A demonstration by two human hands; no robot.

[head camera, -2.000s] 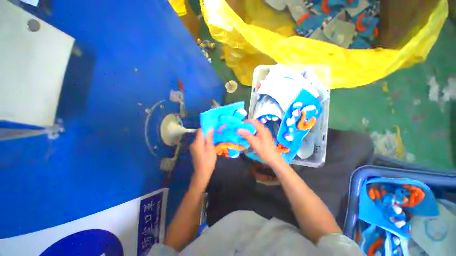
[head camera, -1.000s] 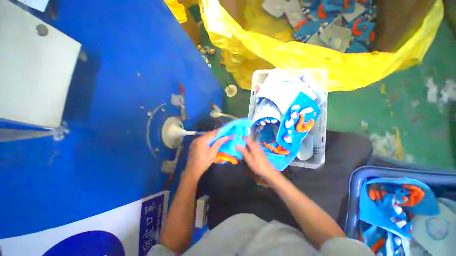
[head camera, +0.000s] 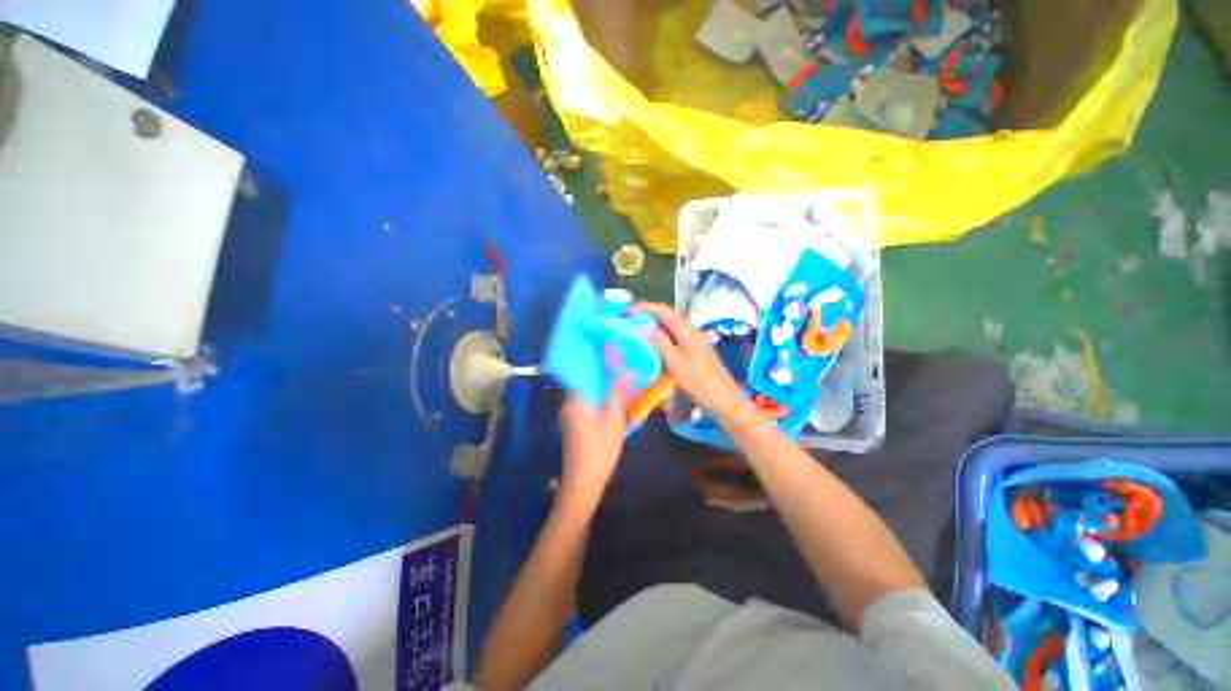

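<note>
A blue and orange fabric toy skin (head camera: 594, 344) is held between both hands in front of the stuffing nozzle (head camera: 527, 371). Its left edge is at the nozzle's end; whether the tube is inside it cannot be told. My left hand (head camera: 597, 435) grips its lower edge from below. My right hand (head camera: 682, 354) grips its right side. The skin and fingers are slightly blurred. The white nozzle flange (head camera: 477, 373) sits on the blue stuffing machine (head camera: 324, 392). The small white basket (head camera: 871, 365) on the lap holds blue, orange and white skins.
A blue tote (head camera: 975, 520) with more skins stands at the lower right. A carton with a yellow liner bag (head camera: 810, 159) holds many pieces at the top. Metal latches (head camera: 473, 459) sit around the flange. The mask safety sign (head camera: 432, 607) is at the lower left. The floor is green.
The skin, bunched in the hands a second ago, is now spread and raised at its left side. My left hand has moved from its upper left to below it. The view has shifted slightly.
</note>
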